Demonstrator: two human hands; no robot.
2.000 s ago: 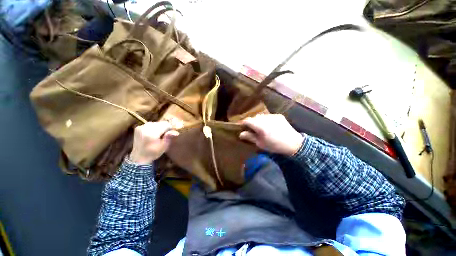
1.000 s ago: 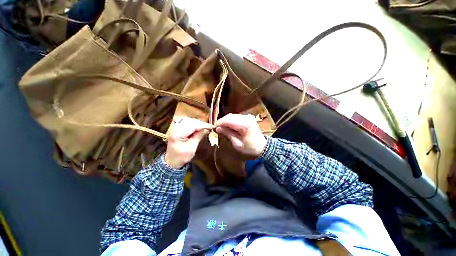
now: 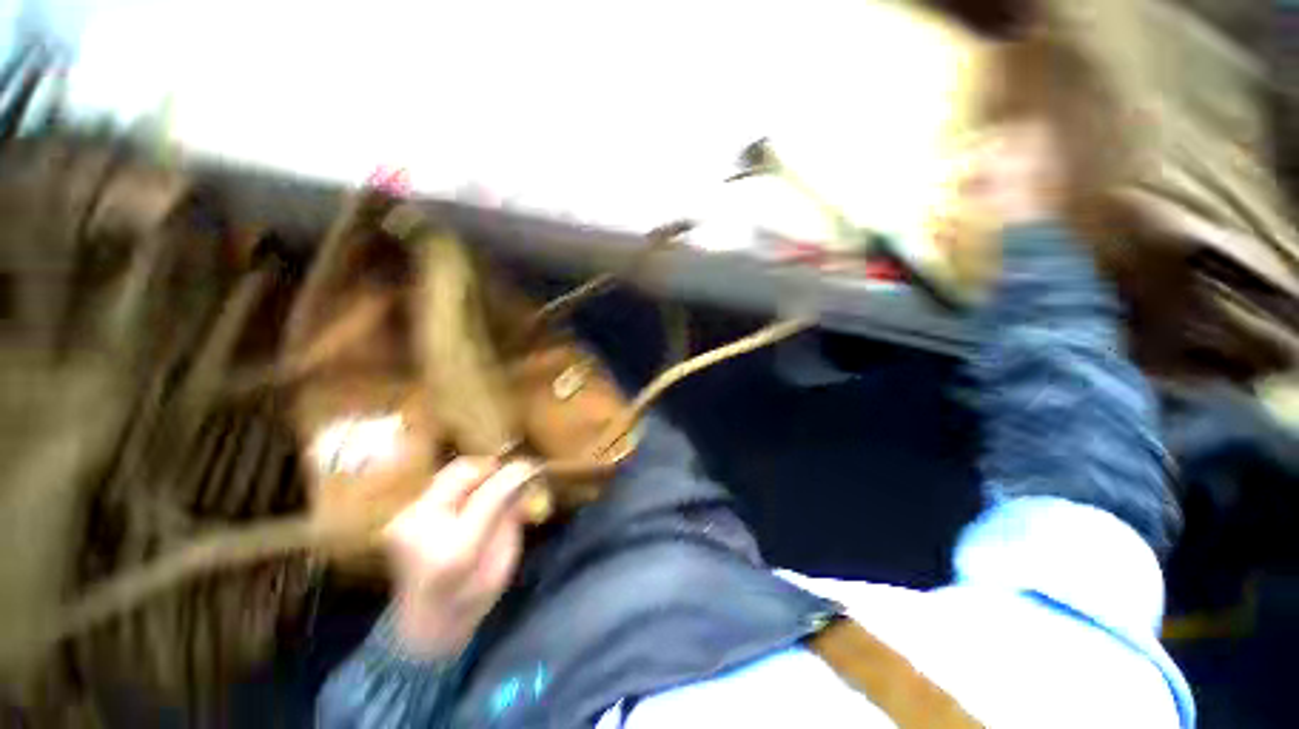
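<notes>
The whole view is blurred by motion. A brown tote bag (image 3: 356,356) lies open on my lap, its mouth facing up, with the pale zipper strip (image 3: 463,342) running across the opening. My left hand (image 3: 463,541) grips the bag's near edge, by the zipper end. A thin handle (image 3: 727,349) sticks out to the right. My right hand (image 3: 1014,168) is off the bag, stretched out to the far right side of the pale worktable (image 3: 570,100). It is too blurred to tell whether its fingers hold anything.
A hammer (image 3: 809,185) lies on the table, left of my right hand. Red strips (image 3: 819,257) run along the table edge. Brown bags (image 3: 143,413) are heaped at left. More brown material (image 3: 1197,200) is at the right. The dark apron (image 3: 641,598) covers my lap.
The view has swung to the right and blurred. My right hand has left the zipper and reached out over the table. My left hand stays on the bag.
</notes>
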